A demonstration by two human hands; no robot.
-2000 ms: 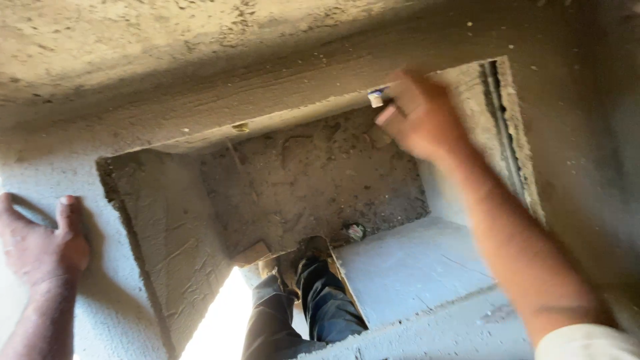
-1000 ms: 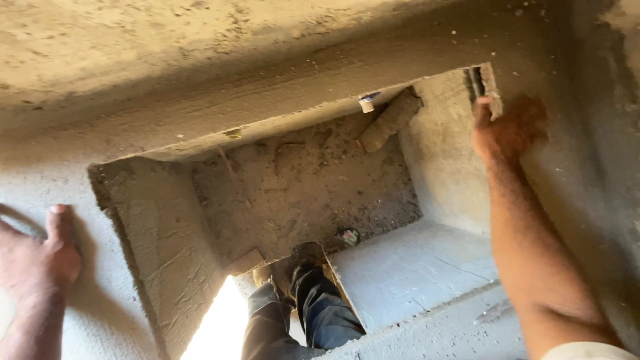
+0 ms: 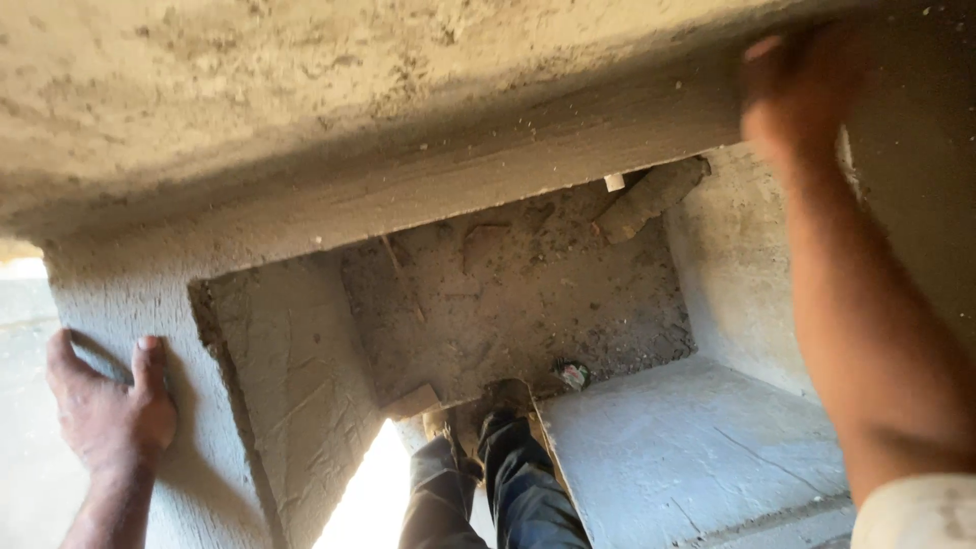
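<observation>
My left hand [image 3: 114,408] rests on the grey plastered surface [image 3: 206,473] at the left, its thumb and fingers spread, nothing in it. My right hand [image 3: 801,99] is up at the top right, against or close to the dark plastered ledge [image 3: 549,152]; it is blurred, so its fingers and anything in them cannot be made out. Between the hands lies a rectangular opening with rough edges. A small white pipe end [image 3: 614,182] sticks out below the ledge, beside a flat rough slab piece [image 3: 652,200] leaning in the opening's far right corner.
Below is a dirt-strewn floor [image 3: 503,305] with a small round printed object [image 3: 572,374]. My legs in dark trousers [image 3: 522,480] stand at the bottom. A smooth grey slab [image 3: 686,450] lies right of them, and a rough wall [image 3: 305,366] drops down at the left.
My right hand has moved from near the white pipe end to the opening's right corner, then up onto or near the ledge. The slab piece has come into sight. My left hand stays on the left surface.
</observation>
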